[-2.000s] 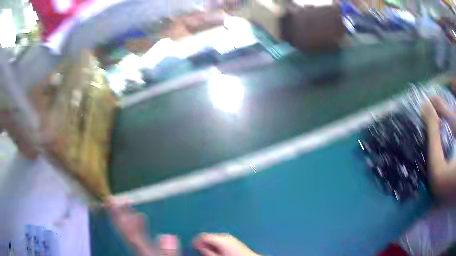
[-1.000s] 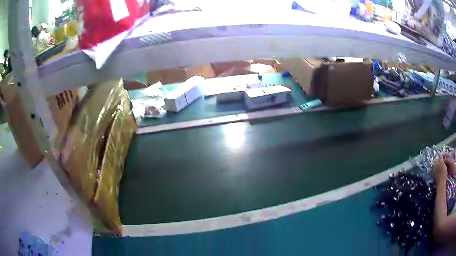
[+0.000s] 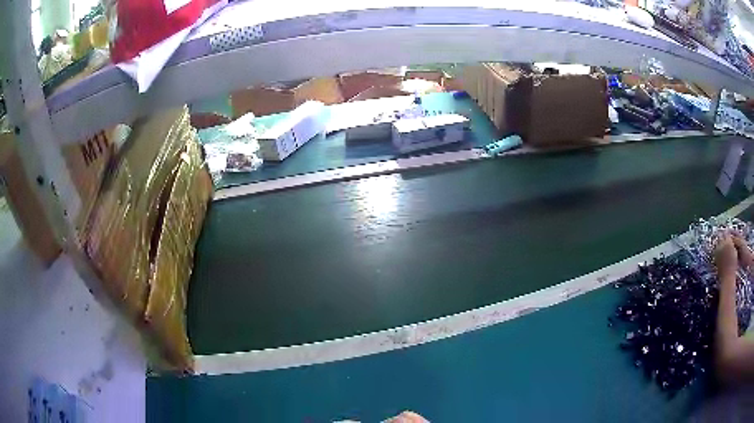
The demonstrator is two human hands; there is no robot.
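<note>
A sliver of a hand, apparently my right hand (image 3: pixel 405 417), shows at the bottom edge; its fingers and anything in it are cut off. My left hand cannot be made out. The teal-green bench top (image 3: pixel 496 363) lies in front of me. Beyond its scuffed pale rail (image 3: pixel 397 337) runs the dark green conveyor belt (image 3: pixel 331 273). An upright white product box (image 3: pixel 731 168) stands on the belt at the far right, with part of another at the frame edge. A blue-printed item (image 3: pixel 56 405) shows at the lower left.
Yellowish-wrapped cartons (image 3: pixel 178 240) stand at left beside the white side table (image 3: pixel 74 330). An overhead shelf (image 3: pixel 397 54) crosses the top. A neighbour's hand (image 3: pixel 727 252) is at a silver-white pile beside a black glittering pile (image 3: pixel 670 322). A brown carton (image 3: pixel 566 107) stands across the belt.
Two hands showed blurred at the bottom two seconds ago, none one second ago, and a sliver shows now. The white product box at far right has come further into view. The view has shifted slightly.
</note>
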